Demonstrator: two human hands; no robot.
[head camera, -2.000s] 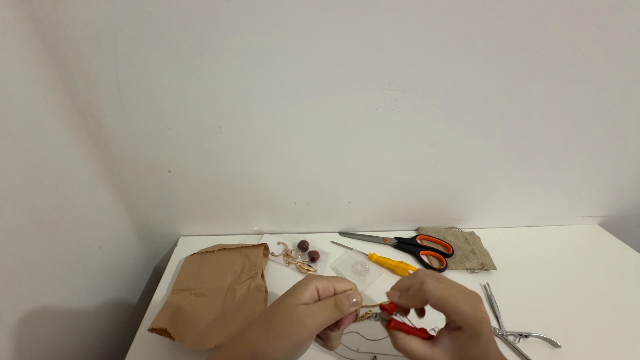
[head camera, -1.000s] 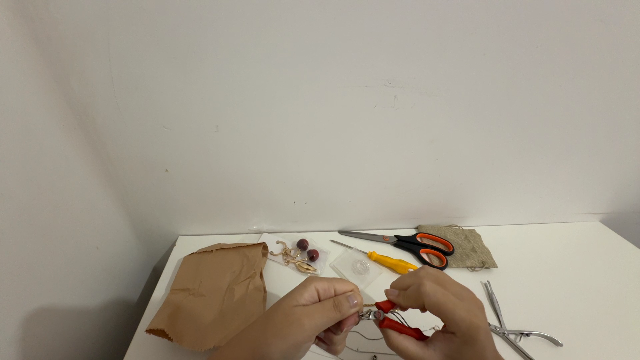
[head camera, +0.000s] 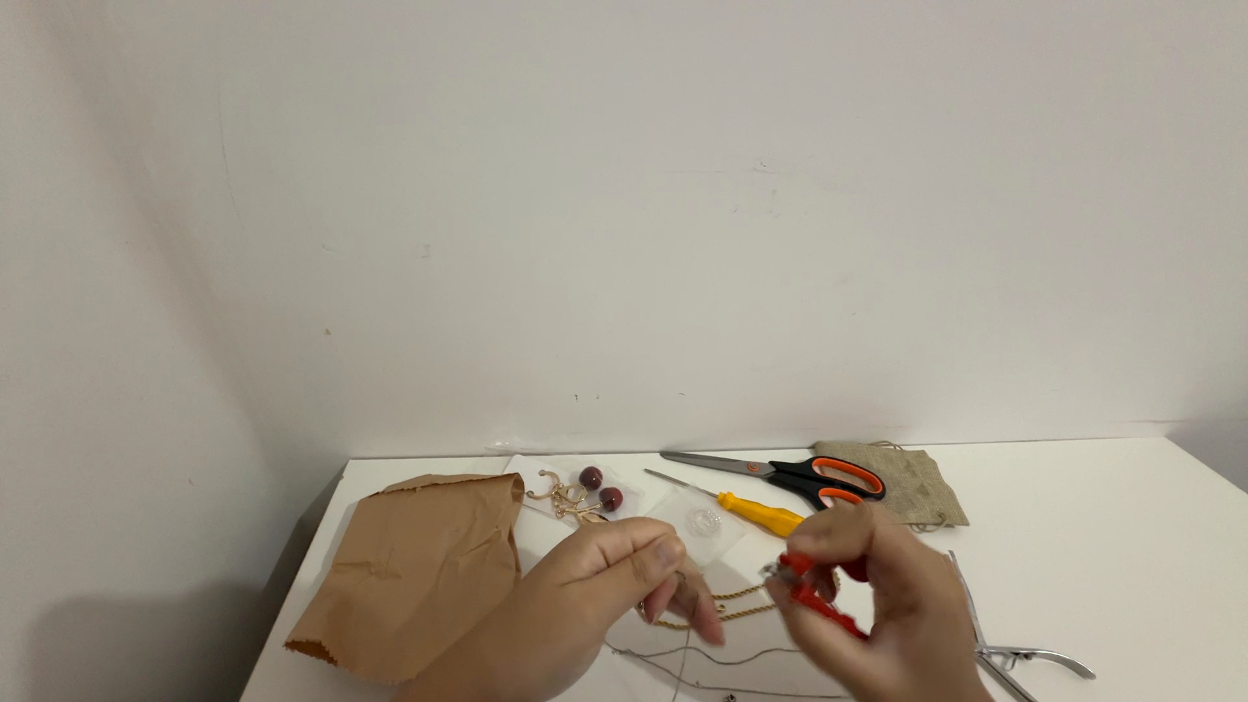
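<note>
My left hand (head camera: 624, 595) has thumb and index finger pinched together, with the other fingers loosely spread; whatever is between the fingertips is too small to tell. Red-handled pliers (head camera: 819, 600) are in my right hand (head camera: 868, 595), their small metal jaws pointing left toward my left hand but apart from it. A gold rope chain (head camera: 746, 612) shows between and below the two hands, partly hidden by them. Thin silver-coloured chains (head camera: 726, 661) lie on the white table below it.
Behind my hands are a brown paper bag (head camera: 429, 565), dark red bead jewellery (head camera: 610, 499) on clear plastic, a small bag with a clear coil (head camera: 704, 524), a yellow-handled screwdriver (head camera: 760, 513), scissors (head camera: 780, 470) and a burlap pouch (head camera: 897, 478). Metal nippers (head camera: 1004, 655) lie at right.
My right hand has moved right with the pliers, away from my left hand; their jaws were at my left fingertips before. More of the gold chain now shows between the hands.
</note>
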